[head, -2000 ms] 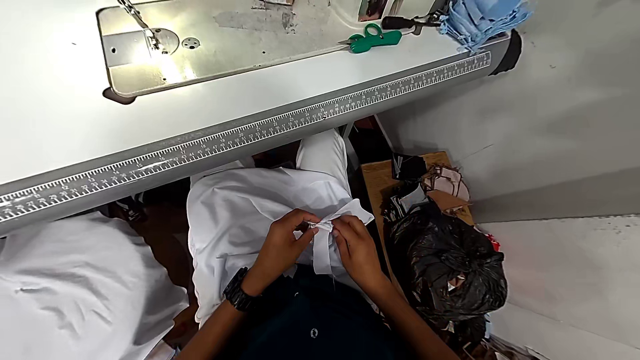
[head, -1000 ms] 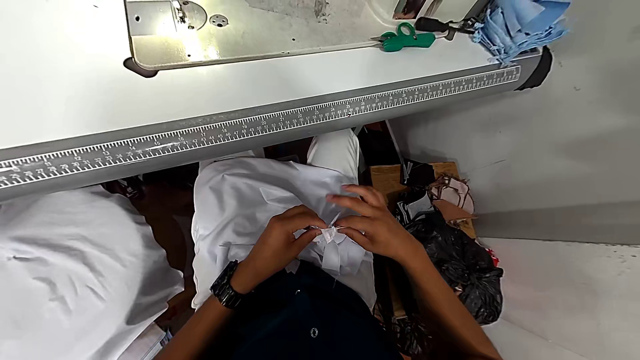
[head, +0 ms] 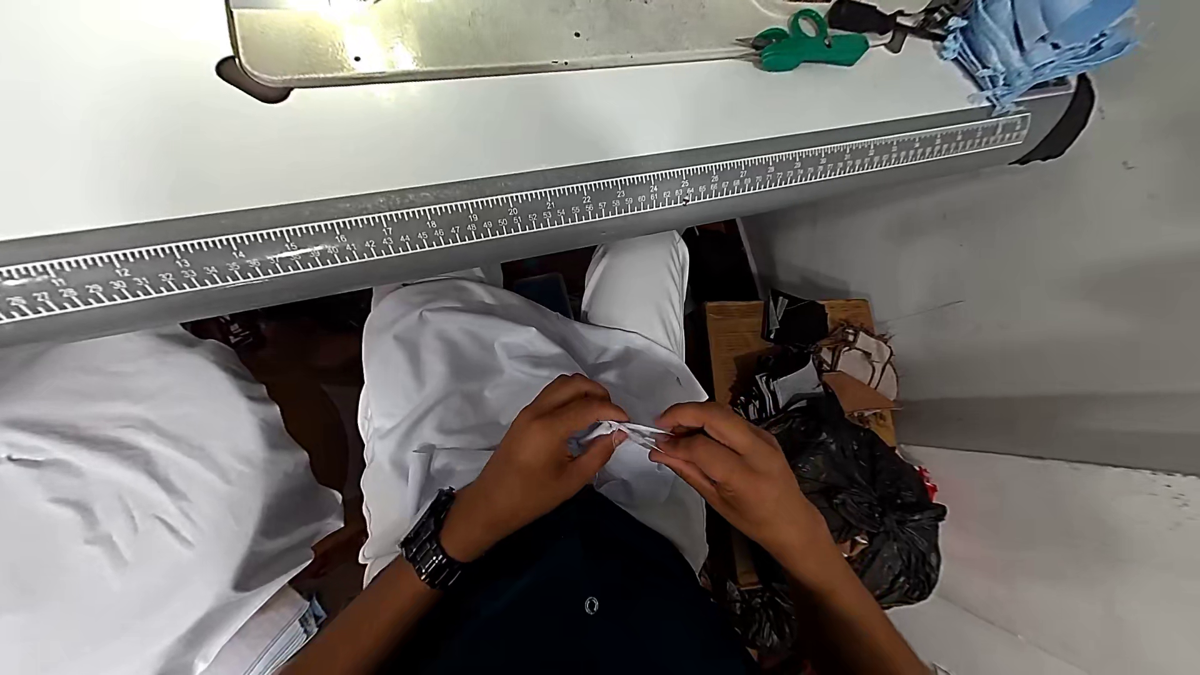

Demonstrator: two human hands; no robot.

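Note:
Over my lap lies a large piece of white fabric (head: pixel 487 347). My left hand (head: pixel 553 441), with a dark watch on its wrist, pinches a small folded part of white cloth (head: pixel 636 433) between thumb and fingers. My right hand (head: pixel 731 459) grips the other end of the same folded part, a short way to the right. The two hands are close together but apart, with the cloth stretched between them. Its exact folds are too small to make out.
Ahead is a sewing table edge with a printed ruler (head: pixel 525 211). Green-handled thread snips (head: pixel 811 45) and light blue cloth pieces (head: pixel 1041 42) lie on top. White fabric (head: pixel 122 487) is heaped at left. A black plastic bag (head: pixel 872 497) and scraps stand at right, beside a wall.
My right hand's raised fingers have come down onto the cloth. The strip that hung between my hands two seconds ago is now bunched into a small fold. The view has shifted.

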